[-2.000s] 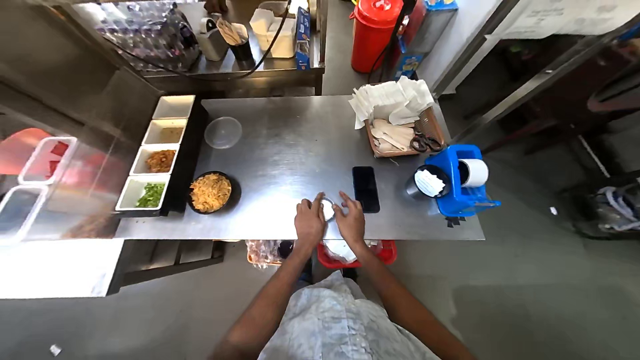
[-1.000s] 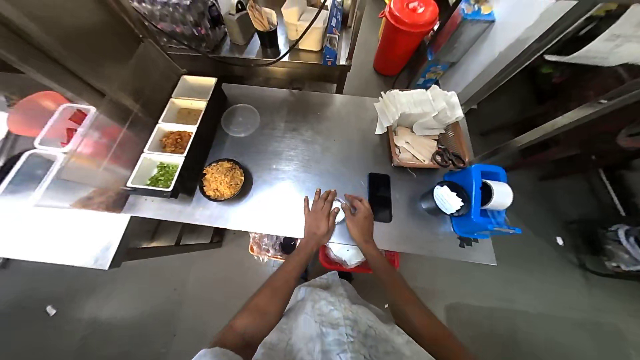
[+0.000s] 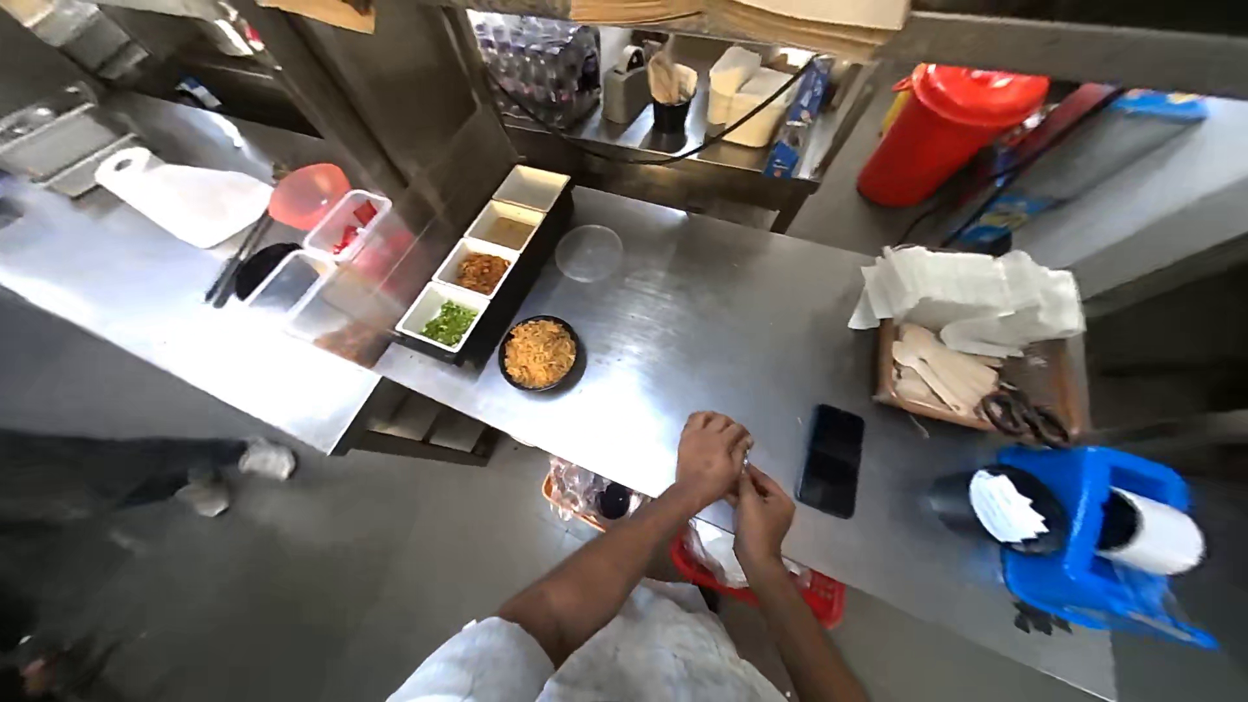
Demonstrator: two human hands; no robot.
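Note:
Over the front edge of the steel counter (image 3: 673, 322), my left hand (image 3: 714, 453) and my right hand (image 3: 763, 509) meet, fingertips close together. A small pale object shows between them, mostly hidden, and which hand grips it cannot be told. A black smartphone (image 3: 832, 460) lies just right of my right hand. To the left, a black bowl of orange-brown shredded food (image 3: 540, 354) stands beside a black rack of white tubs, holding chopped greens (image 3: 449, 324) and a brown fried topping (image 3: 482, 272). A clear round lid (image 3: 589, 253) lies behind the bowl.
A box of wooden spoons (image 3: 941, 370), paper packets and scissors (image 3: 1024, 414) stands at the right, near a blue tape dispenser (image 3: 1077, 546) and a black cup of white slips (image 3: 1009, 505). A red basket (image 3: 824, 597) sits below the counter edge. A person's shoes (image 3: 265, 459) show at left.
My hands have come up from the small white round thing they were touching on the counter, and their fingertips now meet. The view has turned and shows more at the left.

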